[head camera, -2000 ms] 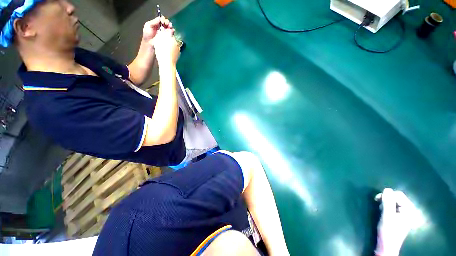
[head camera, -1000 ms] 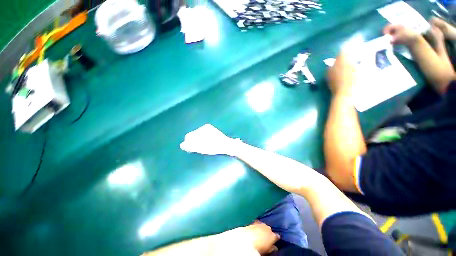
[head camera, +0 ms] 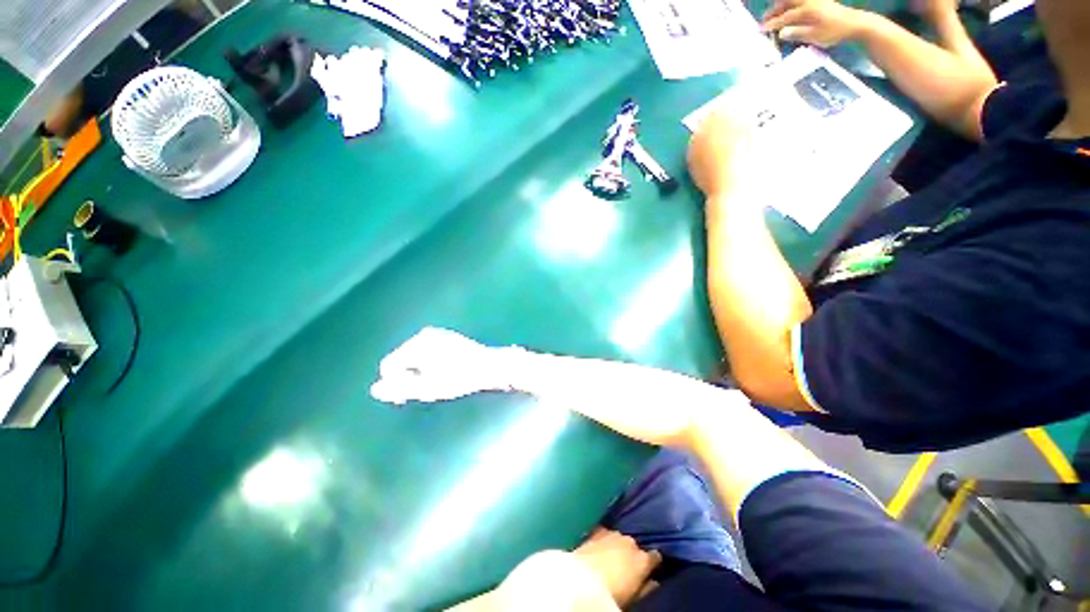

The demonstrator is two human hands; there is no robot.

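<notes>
My right hand (head camera: 436,366), in a thin white glove, rests on the green mat (head camera: 359,299) with its fingers curled in. Nothing shows in it, though the glove is overexposed. My left hand (head camera: 619,567), bare, lies low over my lap at the bottom edge; its fingers are partly hidden, and I cannot tell if it holds anything. A small wire harness (head camera: 624,153), with a whitish flanged part and a dark connector end, lies on the mat beyond my right hand, not touched by it.
A person (head camera: 944,287) sits at right, a hand on white instruction sheets (head camera: 813,132). A harness pile (head camera: 526,34) lies at the far side. White gloves (head camera: 350,91), a white fan (head camera: 185,132), a dark roll (head camera: 102,225) and a white box (head camera: 42,341) with black cord are at left.
The view has swung from the neighbour at left to the one at right, then shifted slightly. My right hand stays curled on the mat; my left hand stays low since the last earlier frame.
</notes>
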